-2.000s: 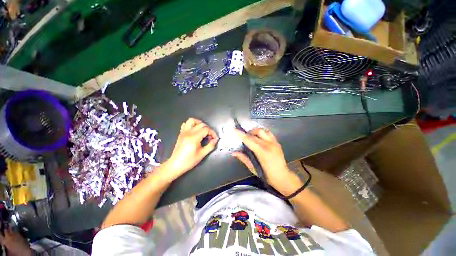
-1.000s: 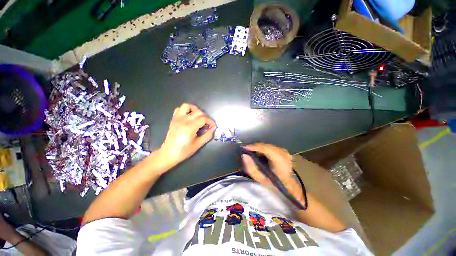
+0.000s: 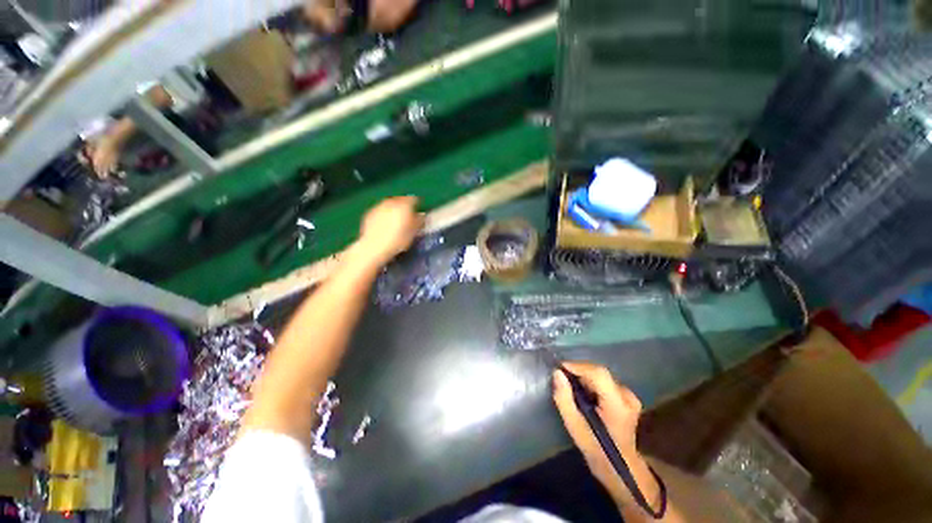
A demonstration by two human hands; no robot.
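Note:
My right hand [image 3: 603, 403] holds a slim black soldering iron [image 3: 598, 424] near the front edge of the dark bench [image 3: 409, 449], its tip pointing up and left. My left hand [image 3: 390, 227] is stretched out over the belt's near edge, just above the blue-silver part cluster [image 3: 414, 281]. Its fingers are blurred, and I cannot tell whether it holds anything. A white perforated piece [image 3: 471, 263] lies beside the cluster, left of the brown tape roll [image 3: 508, 250]. Thin silver wires [image 3: 572, 314] lie on the green mat.
A heap of whitish slips [image 3: 210, 419] lies at left, partly behind my left arm, beside the purple-rimmed fan [image 3: 136, 360]. A small carton [image 3: 669, 230] holds blue and white items [image 3: 620, 191]. The green conveyor [image 3: 337, 189] carries scattered parts. Other people's hands [image 3: 388, 12] show beyond. A large cardboard box [image 3: 838, 419] stands at right.
My left hand has moved from the bench centre out to the belt edge. My right hand has moved right with the iron. The small parts between my hands are gone from there. The view has shifted.

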